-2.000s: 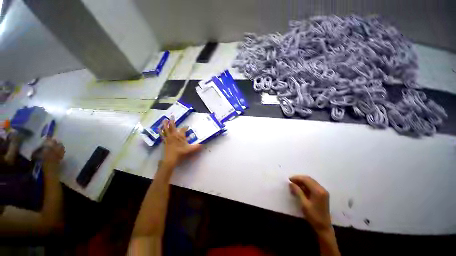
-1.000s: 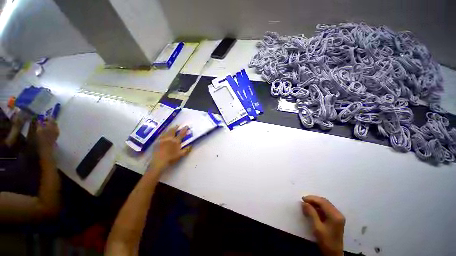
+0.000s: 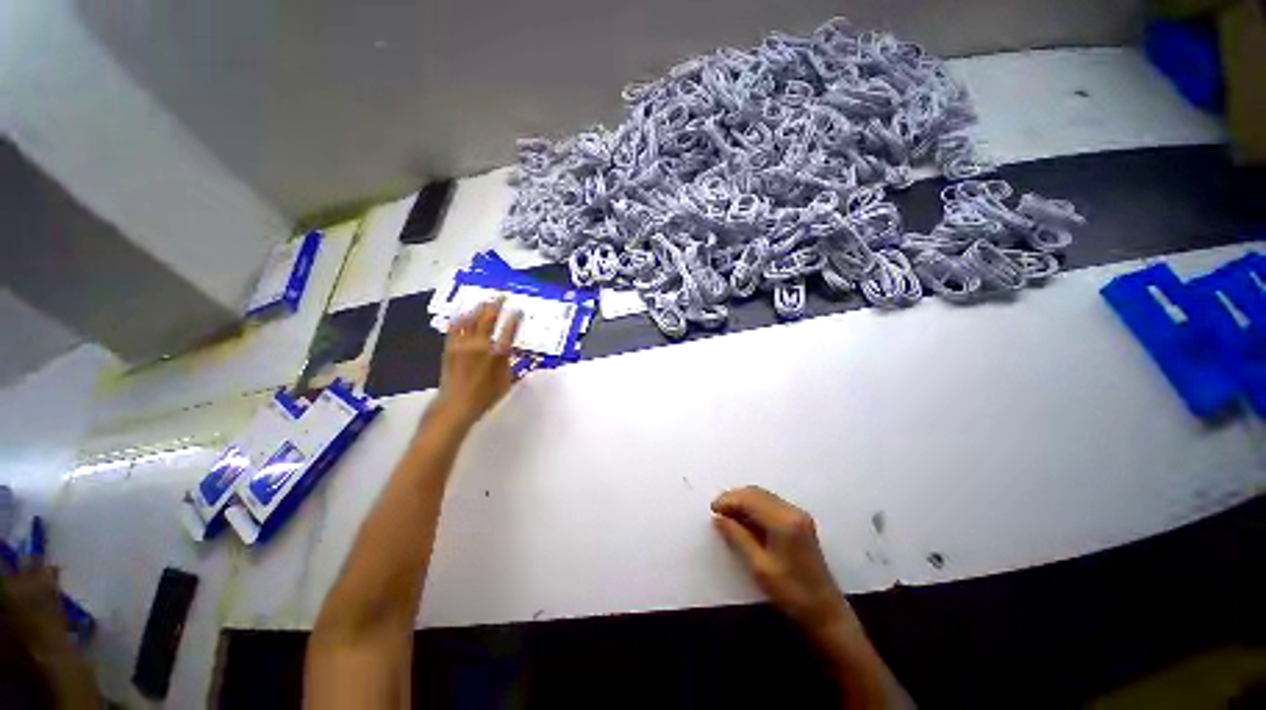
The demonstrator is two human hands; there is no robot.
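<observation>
My left hand [image 3: 479, 364] lies with spread fingers on the fanned, flat retail boxes [image 3: 544, 322], white with blue edges, on the black strip. Whether the fingers grip one cannot be told. My right hand [image 3: 780, 538] is over the white table near its front edge, fingers curled together, with nothing visible in it. Two packed boxes [image 3: 299, 458] with blue showing in their windows lie side by side, partly overlapping, left of my left hand. A large heap of coiled white-grey cables [image 3: 778, 153] lies beyond my hands.
Blue trays [image 3: 1180, 340] lie at the right. A blue-white box [image 3: 285, 275] and a dark phone-like rectangle [image 3: 428, 211] lie at the back left. Another dark rectangle [image 3: 165, 633] lies at the front left. Another person's arm [image 3: 45, 624] is at the left edge. A pillar stands back left.
The view has turned right, bringing the blue trays into sight. My left hand has moved from a packed box to the flat boxes. The two packed boxes now lie together at the left.
</observation>
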